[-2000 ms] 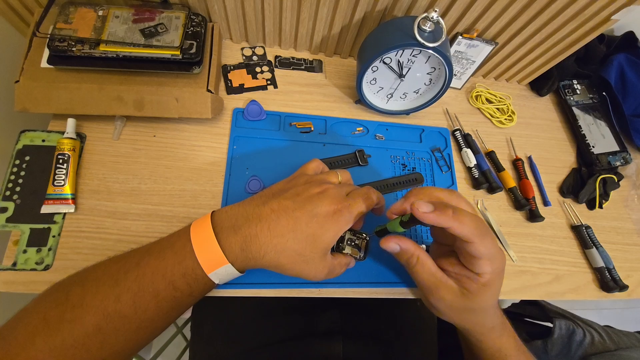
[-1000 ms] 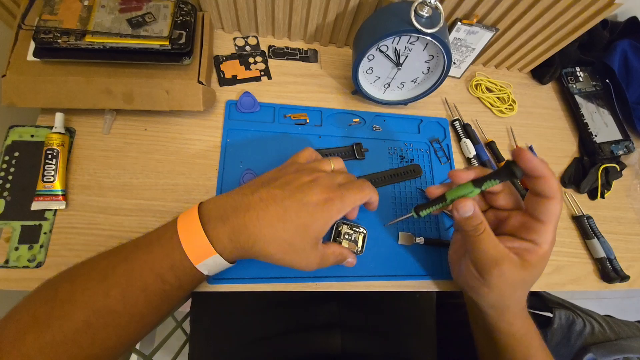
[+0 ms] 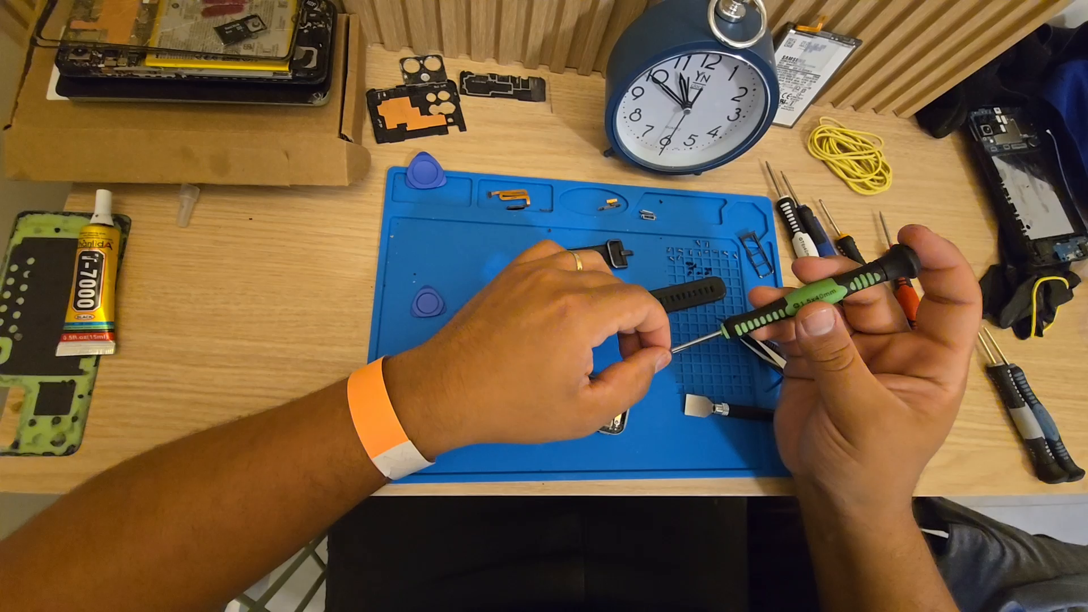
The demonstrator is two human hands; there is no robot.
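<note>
My right hand [image 3: 867,357] holds a green and black precision screwdriver [image 3: 820,293], its shaft pointing left. The thumb and index finger of my left hand [image 3: 552,340] pinch together at the screwdriver's tip; whether a small part is between them cannot be told. Under my left hand only an edge of the opened smartwatch case [image 3: 615,422] shows on the blue silicone repair mat [image 3: 510,459]. Two black watch strap pieces, one with a buckle [image 3: 618,253] and one with holes [image 3: 690,293], lie behind my left hand. A flat metal blade tool [image 3: 722,408] lies near my right hand.
Blue triangular picks [image 3: 425,170], small connectors and a SIM tray [image 3: 755,254] lie on the mat. Behind it stands an alarm clock [image 3: 693,93]. Several screwdrivers [image 3: 795,223] lie right, beyond them a disassembled phone [image 3: 1027,183]. A glue tube [image 3: 92,276] and a cardboard box [image 3: 187,149] are left.
My left hand has come off the watch case, its fingers now at the screwdriver's tip. In my right hand, the screwdriver was turned from a foreshortened pose to lie lengthwise, pointing left.
</note>
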